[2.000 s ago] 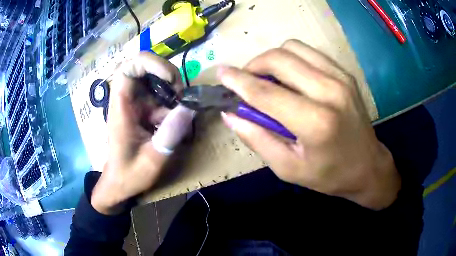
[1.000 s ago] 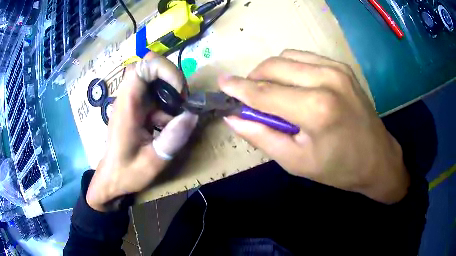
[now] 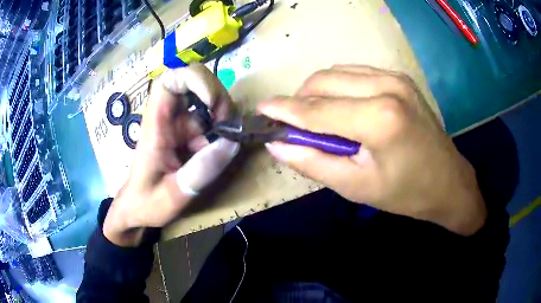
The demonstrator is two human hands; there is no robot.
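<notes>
My left hand (image 3: 172,148) holds a small black round part (image 3: 199,112) between thumb and fingers, mostly hidden by the fingers. The thumb has a whitish covering. My right hand (image 3: 379,136) grips purple-handled cutters (image 3: 320,142), with the jaws pointing left. The jaw tips are at the near edge of the black part, by my left thumb tip; blur hides whether they are closed on it. Both hands are above a tan board (image 3: 332,35).
Two dark rings (image 3: 117,108) lie on the board at left. A yellow tool (image 3: 207,32) with blue tape and cord lies at the back. Clear trays with black parts (image 3: 29,136) are at left. A red slim tool (image 3: 457,22) and round parts (image 3: 526,19) are at far right.
The black part is turned in my left fingers and shows less of its face. The cutters stay at its edge, their handle now slightly flatter. Both dark rings show more fully.
</notes>
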